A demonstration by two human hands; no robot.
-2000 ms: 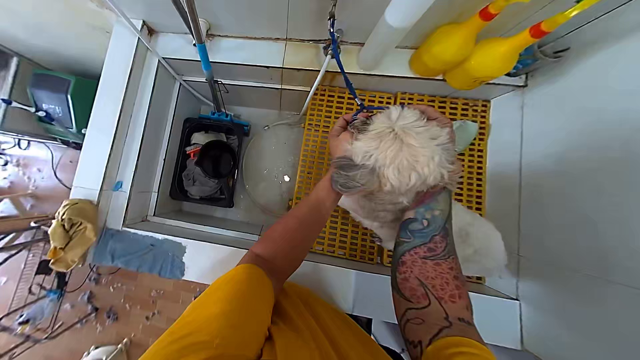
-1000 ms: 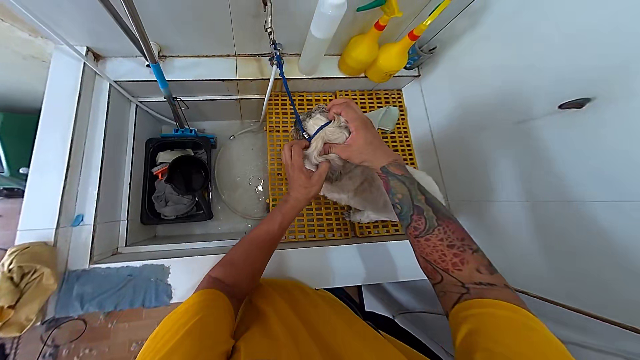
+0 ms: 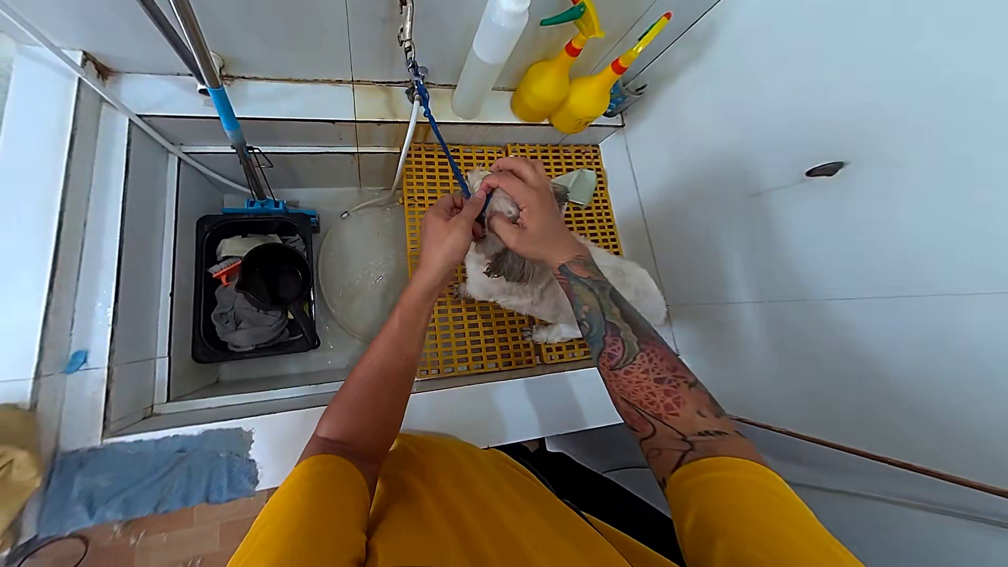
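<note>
A white and grey long-haired dog (image 3: 520,291) is on a yellow plastic grate (image 3: 480,342) in the tiled basin. A blue leash (image 3: 443,138) runs from a metal chain on the back wall down to the dog's neck. My left hand (image 3: 450,232) pinches the blue leash beside the dog's head, thumb and fingers together. Over the head lies my right hand (image 3: 529,213), its fingers curled on the fur with the fingertips close to my left thumb. The dog's face and what lies under my fingers are hidden.
Left of the grate are a round lid-like disc (image 3: 364,272) and a black tub (image 3: 206,339) with cloths and a black dipper (image 3: 274,276). A squeegee (image 3: 228,118) leans there. Yellow spray bottles (image 3: 543,88) and a white bottle (image 3: 490,59) stand behind.
My hands have moved from both sides of the dog's head to the leash at its neck. The dog's head has tipped or turned. The view has shifted to the right.
</note>
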